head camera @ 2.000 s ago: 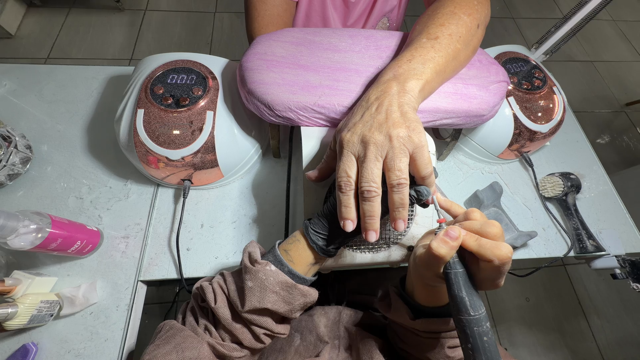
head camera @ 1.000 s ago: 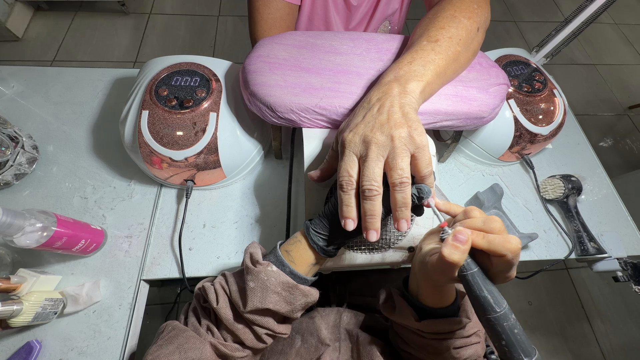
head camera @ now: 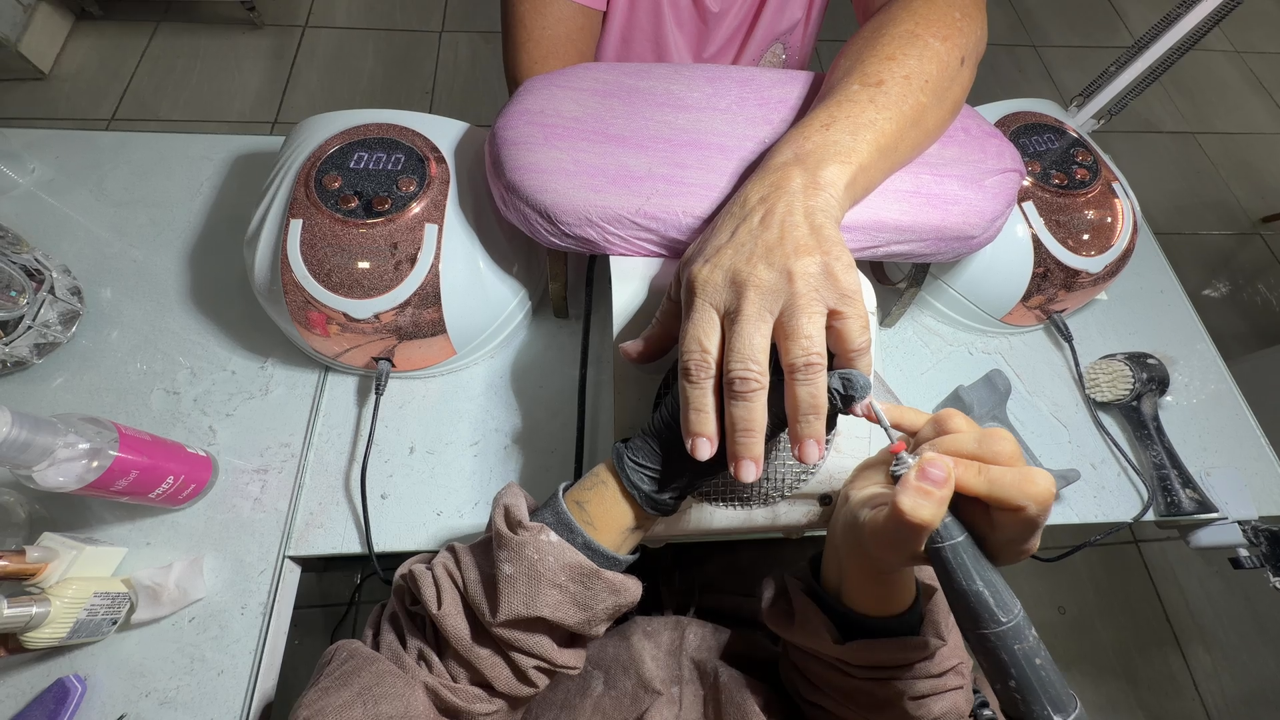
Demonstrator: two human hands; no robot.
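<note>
My left hand (head camera: 690, 440), in a black glove, is under the client's hand (head camera: 765, 300) and grips its little finger, with a gloved fingertip beside that finger's tip. Bare, my right hand (head camera: 935, 490) holds the dark handpiece of an electric nail drill (head camera: 1000, 620) like a pen. The drill's thin bit (head camera: 882, 420), with a red ring at its base, points at the little fingernail; whether it touches is too small to tell. A pink-covered armrest (head camera: 640, 160) supports the client's forearm. Below the fingers shows the metal mesh of a dust collector (head camera: 765, 485).
Nail lamps stand left (head camera: 365, 250) and right (head camera: 1075, 220) of the armrest. A dust brush (head camera: 1140, 400) and a grey holder (head camera: 990, 405) lie at right. At left are a spray bottle (head camera: 150, 465), small bottles (head camera: 75, 610) and a glass dish (head camera: 35, 300). Cables cross the table.
Since the earliest frame, my right hand has shifted slightly and the handpiece's rear end has swung right, then partly back. The client's hand and my gloved left hand stay in nearly the same place.
</note>
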